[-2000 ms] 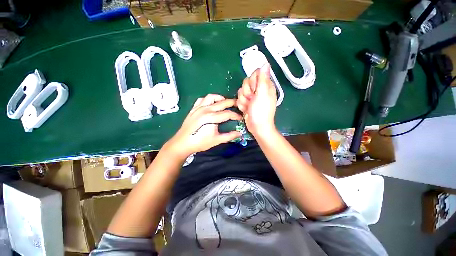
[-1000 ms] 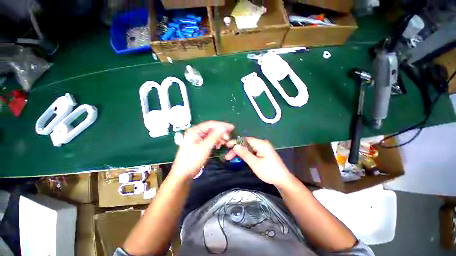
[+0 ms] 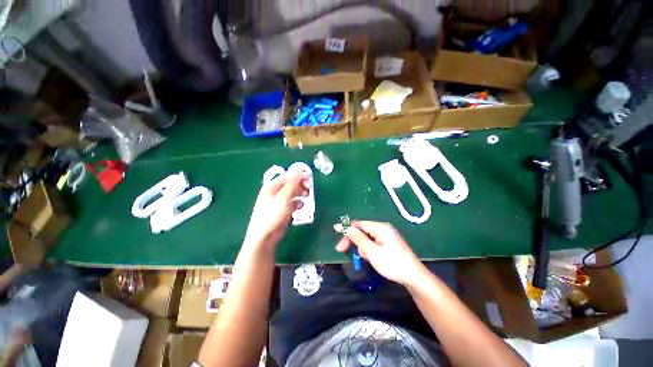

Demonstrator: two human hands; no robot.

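My right hand (image 3: 383, 247) pinches a small green circuit board (image 3: 346, 221) at its fingertips, near the bench's front edge. A blue battery (image 3: 356, 260) hangs below that hand. My left hand (image 3: 273, 208) is over the middle pair of white loop housings (image 3: 306, 211), its fingers at the right-hand loop; whether it grips the loop is unclear. The hand partly hides both loops. To the right lie a thinner loop shell (image 3: 422, 213) and a thicker white loop (image 3: 458, 188). Another pair of white loops (image 3: 193, 208) lies at left.
A blue bin (image 3: 248, 120), a carton of blue batteries (image 3: 318, 134) and other cartons line the back. A clear piece (image 3: 323, 163) lies behind the middle loops. At right are an electric screwdriver (image 3: 567, 183) and a hammer (image 3: 543, 244). A red item (image 3: 107, 174) lies far left.
My left hand has left the board and moved left to the middle loops. My right hand still holds the board. The view has tilted up, showing more of the back.
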